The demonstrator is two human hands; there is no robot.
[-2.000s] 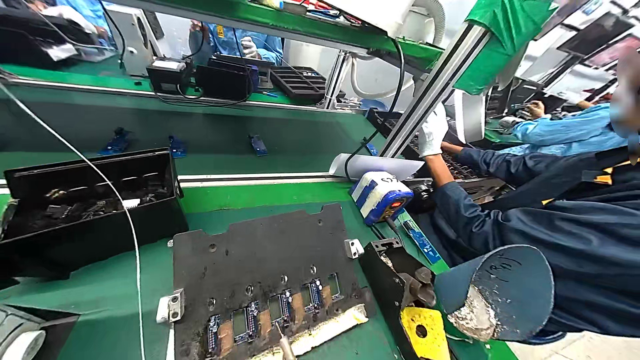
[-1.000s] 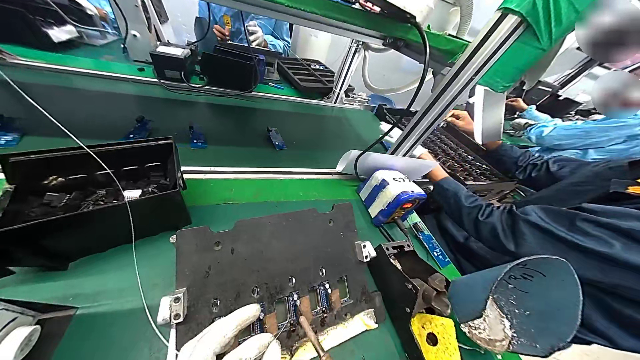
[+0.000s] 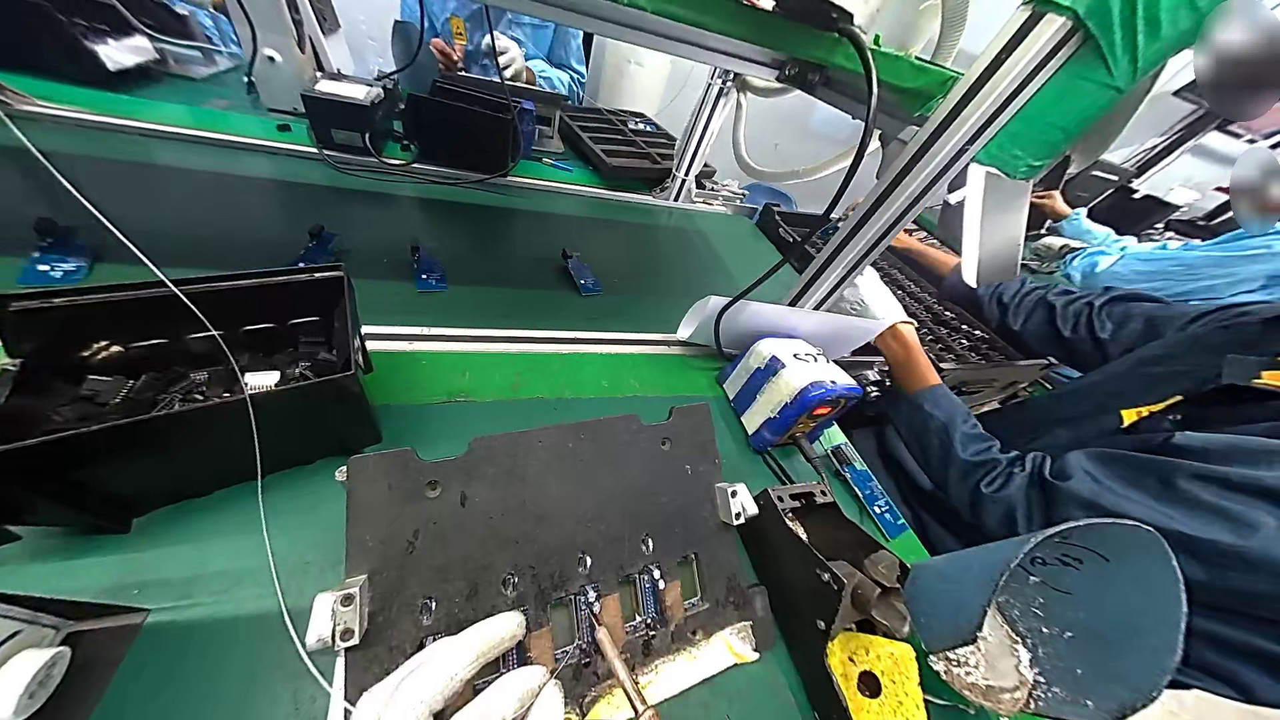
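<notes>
A black fixture plate lies on the green mat with several small blue circuit boards in its slots. My gloved left hand rests over its lower left part, fingers bent, with a thin solder wire at the fingertips. A soldering iron comes in from the bottom edge, its tip at one of the boards; the hand behind it is out of frame. Beside it a pale yellow strip lies along the plate's lower edge.
A black bin of small parts stands left. Right are a blue soldering station, an iron stand with a yellow sponge, and a blue-grey cup. Blue boards lie on the conveyor. A co-worker's arm is close at right.
My left hand, absent from the first frame, has come in over the plate's lower left. The soldering iron's tip has moved up onto a board. The co-worker's hands have shifted at the black tray.
</notes>
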